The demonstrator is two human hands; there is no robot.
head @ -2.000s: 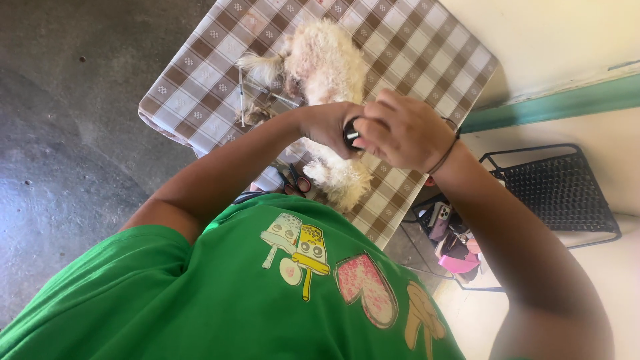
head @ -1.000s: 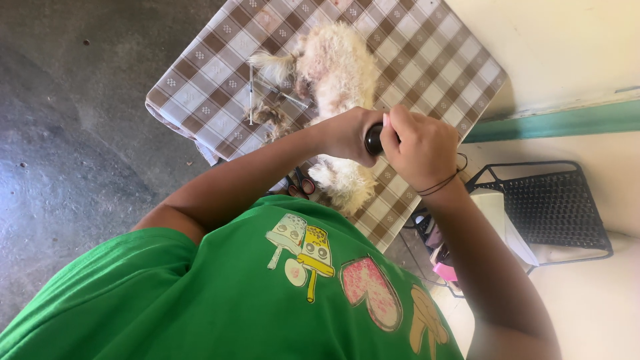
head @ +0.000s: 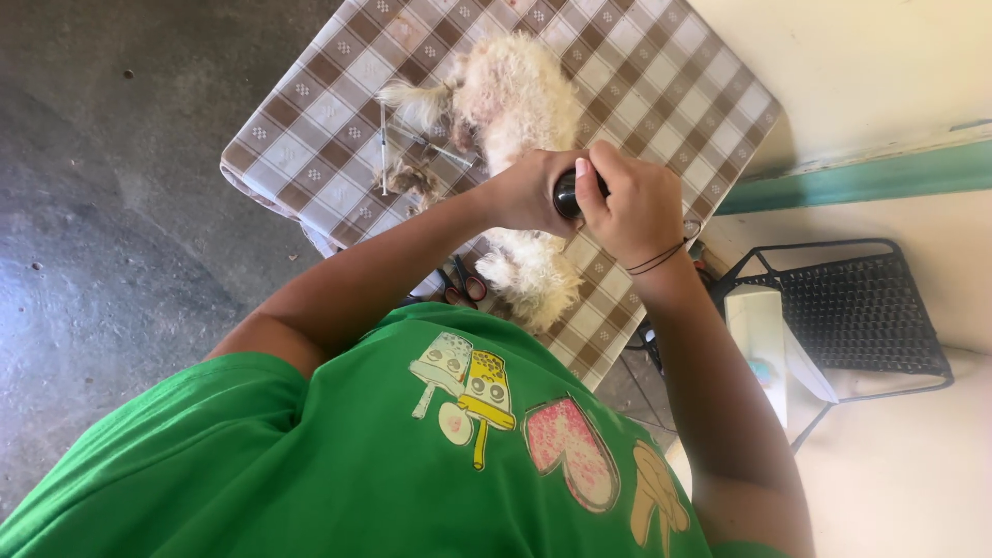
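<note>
My left hand [head: 535, 190] is wrapped around a black, rounded object [head: 570, 194], perhaps the end of a clipper; most of it is hidden. Against it from the right presses my right hand [head: 639, 205], its thumb on the black surface. Both hands are above a curly-haired white dog [head: 527, 93] lying on its side on a table with a brown-and-white checked cloth [head: 287, 155]. The dog's fluffy head [head: 535, 279] is toward my body. Two thin syringes, one upright in view [head: 384, 151] and one slanting [head: 449, 153], lie beside its legs.
Scissors with red-and-black handles [head: 465, 287] lie at the near table edge, by my shirt. A black woven chair [head: 860, 310] stands to the right against the wall, with a pale box [head: 756, 333] beside my right forearm. Concrete floor [head: 139, 194] is on the left.
My right hand has closed in on the black object; two seconds ago its fingers were raised over it. The pale box beside the chair was not visible then.
</note>
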